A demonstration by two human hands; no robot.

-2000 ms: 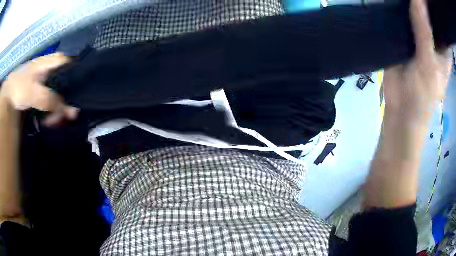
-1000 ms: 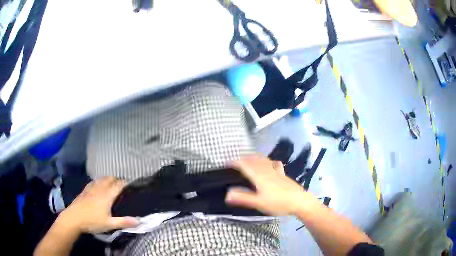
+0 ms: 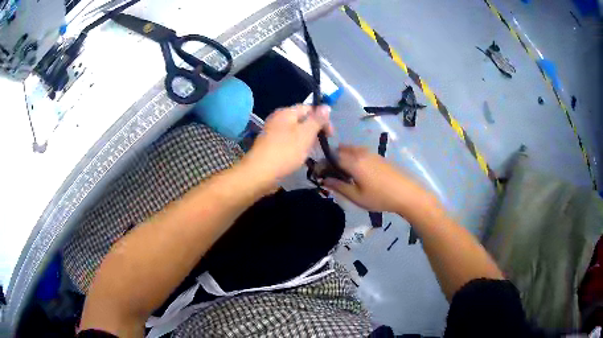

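Observation:
My left hand [image 3: 287, 142] is closed on a narrow black strip [image 3: 311, 56] that runs up past the table's edge. My right hand [image 3: 363, 178] is just right of it and holds the lower part of the same strip between thumb and fingers. The strip's end near the right fingers is partly hidden. A black garment piece [image 3: 264, 241] lies on my lap below the hands, with a white tape [image 3: 284, 285] along its lower side.
Black shears [image 3: 173, 49] lie on the white table by its ruler edge [image 3: 142, 109]. A light-blue round object [image 3: 226, 107] is under the edge. Black scraps [image 3: 408, 107] and striped tape [image 3: 423, 89] are on the floor. Olive cloth [image 3: 545, 231] is at the right.
Both hands have left the black piece on the lap, moved up and right, and come together on the narrow strip. The view has shifted towards the table's right edge and the floor.

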